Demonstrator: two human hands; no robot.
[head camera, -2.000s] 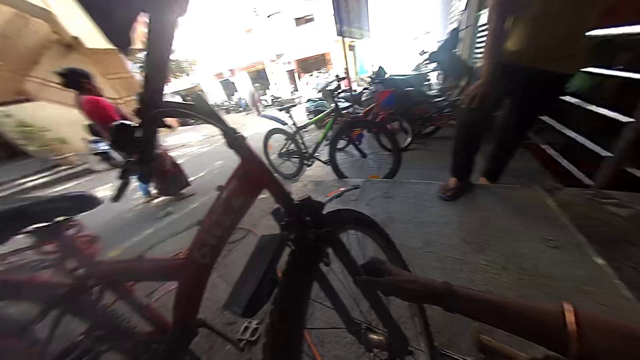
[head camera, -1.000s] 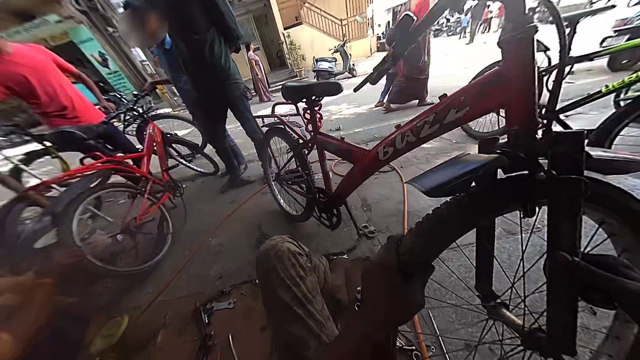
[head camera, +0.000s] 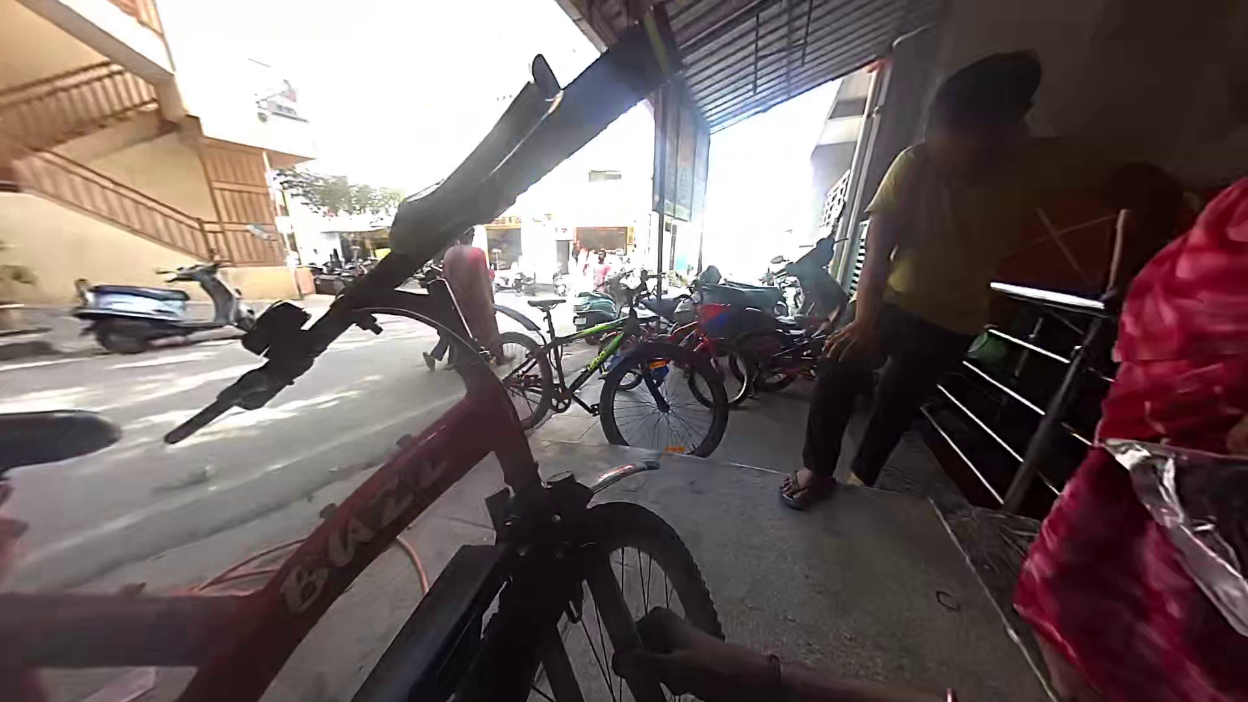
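Observation:
A red bicycle frame (head camera: 390, 517) with pale lettering leans across the left and middle, its handlebar (head camera: 322, 341) rising toward the upper centre. Below the head tube, the front wheel (head camera: 673, 546) sits between dark fork legs (head camera: 609, 609). My right hand (head camera: 673, 653) reaches in from the lower right, with its curled fingers at the right fork leg beside the spokes; whether they grip it cannot be told. A dark mudguard (head camera: 439, 624) lies left of the fork. My left hand is out of view.
A person (head camera: 926, 273) stands at the right beside a metal rack (head camera: 1043, 429). Nearer is red cloth (head camera: 1150, 390). A green and black bicycle (head camera: 624, 380) and parked motorcycles (head camera: 780, 312) stand behind. An orange hose (head camera: 414, 565) lies on the ground. A scooter (head camera: 161, 307) is across the street.
The view has swung from the ground and saddle side back toward the street and right side. Red cloth is now at the right edge, where the frame from two seconds ago shows none.

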